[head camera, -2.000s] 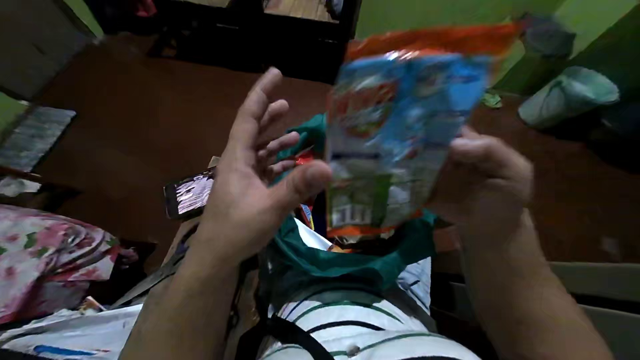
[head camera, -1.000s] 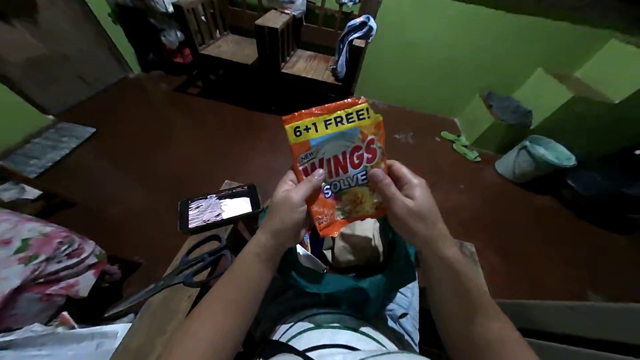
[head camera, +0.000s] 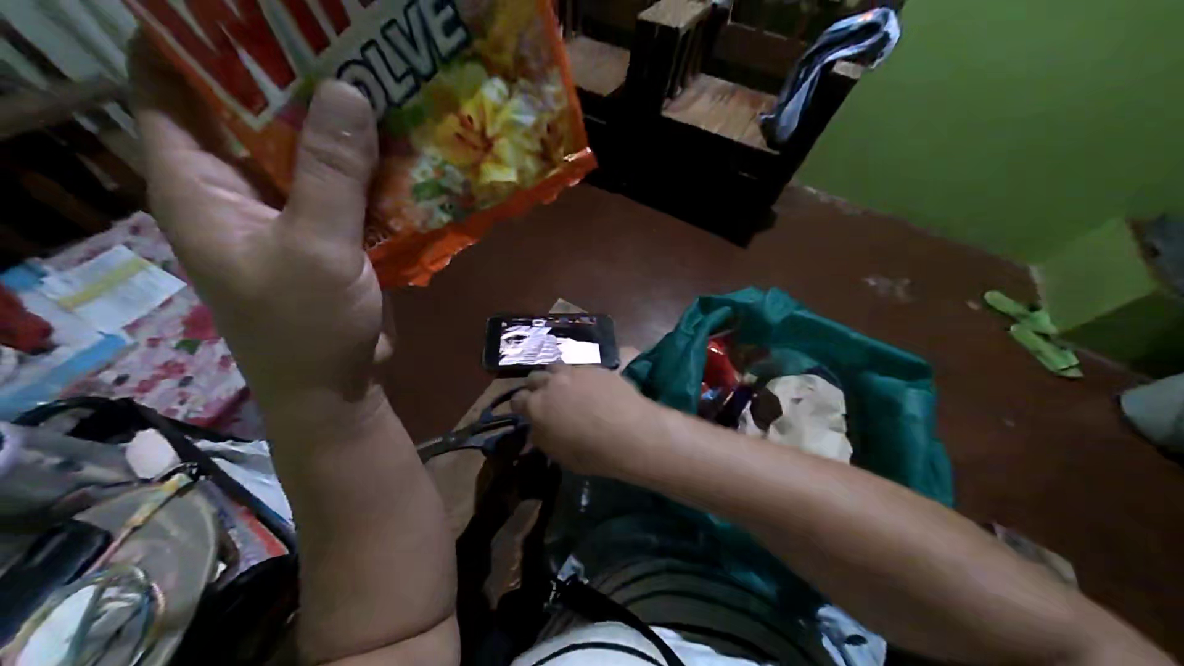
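Observation:
My left hand (head camera: 277, 203) holds up an orange Wings Solve detergent packet (head camera: 462, 139) at the upper left, its thumb across the printed front. Lower down, my right hand (head camera: 587, 412) reaches across to a pair of scissors (head camera: 486, 427), its fingers at the handles; whether they grip is unclear. Just beyond those fingers lies a smartphone (head camera: 551, 342) with its screen lit. A green fabric bag (head camera: 902, 407) stands open by my lap, with a crumpled pale wrapper (head camera: 805, 412) and a red packet (head camera: 720, 365) inside.
A bed or table with a floral cloth (head camera: 199, 356) is at the left, bearing papers. Nearer is a round tray (head camera: 185, 546) of small items. A wooden bench (head camera: 721, 106) with a draped cloth (head camera: 832, 65) stands ahead. Green slippers (head camera: 1036, 333) lie on the floor near the green wall.
The packet, held in both hands one second ago, is now in my left hand alone, raised to the left. My right hand has left it and moved to the scissors. The view has swung left.

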